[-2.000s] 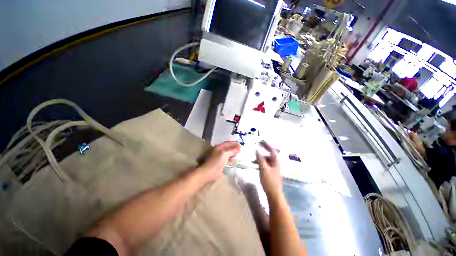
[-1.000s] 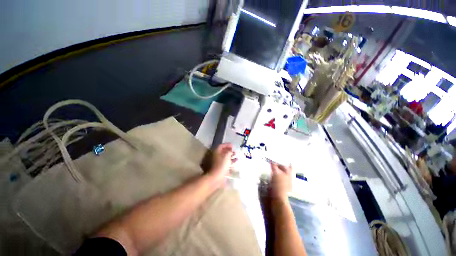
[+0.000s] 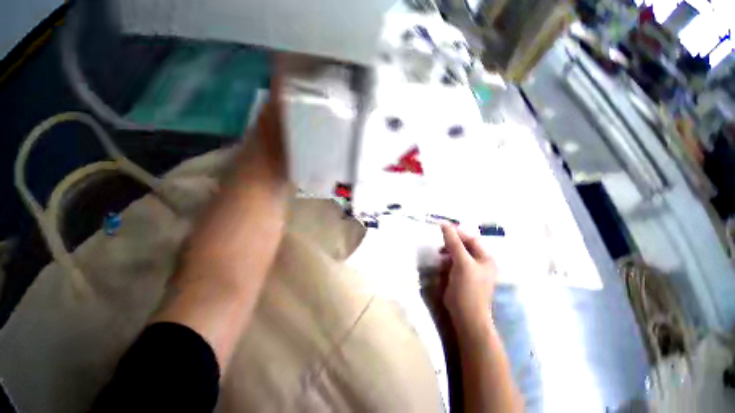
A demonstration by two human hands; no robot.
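The beige bag body (image 3: 322, 314) lies over the lower left, and its edge reaches the white sewing machine head (image 3: 427, 145) with the red three-diamond logo. My left hand (image 3: 274, 121) is blurred and raised left of the head, below the white panel housing; its fingers are not clear. My right hand (image 3: 469, 270) is low over the white plate (image 3: 556, 250), right of the needle area. Its fingertips are close together by a thin dark line; whether they grip it is unclear. A small dark object (image 3: 492, 231) lies right of the fingertips.
Cream rope handles (image 3: 40, 173) and a small shiny blue spot (image 3: 112, 223) are at the left. A green sheet (image 3: 197, 89) lies behind the bag. The white panel housing (image 3: 250, 24) is above. A cord bundle (image 3: 657, 310) is at the right.
My left hand has left the bag edge near the needle and moved up and left. My right hand stays near the needle area. The view has moved closer to the machine head.
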